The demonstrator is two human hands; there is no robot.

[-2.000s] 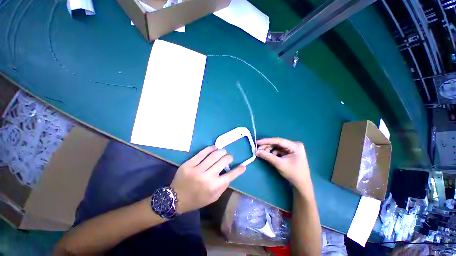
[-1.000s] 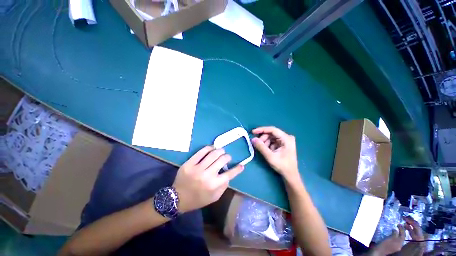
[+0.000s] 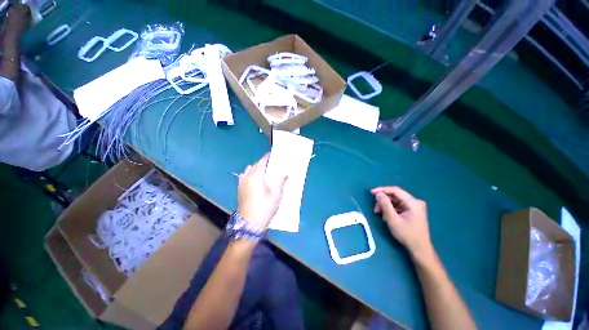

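A white plastic frame (image 3: 343, 220) lies flat on the green bench between my hands, with no hand on it. A thin pale wire (image 3: 355, 201) reaches its upper right corner. My left hand (image 3: 258, 196) grips the left side of a white sheet (image 3: 295, 167), thumb on top, and the sheet's left edge is raised. My right hand (image 3: 405, 220) is just right of the frame, with thumb and fingers curled close together. Whether something tiny is between its fingertips cannot be seen.
A carton of white frames (image 3: 300, 122) stands ahead, beside a wire bundle (image 3: 132, 106) and a metal post (image 3: 475, 64). A small carton (image 3: 513, 264) with clear plastic is at the right. A floor carton (image 3: 152, 283) holds white ring-like parts. Another person's arm (image 3: 11, 48) is far left.
The view has swung left. My left hand has let go of the frame and taken hold of the white sheet. The frame now lies free, and my right hand is slightly away from it.
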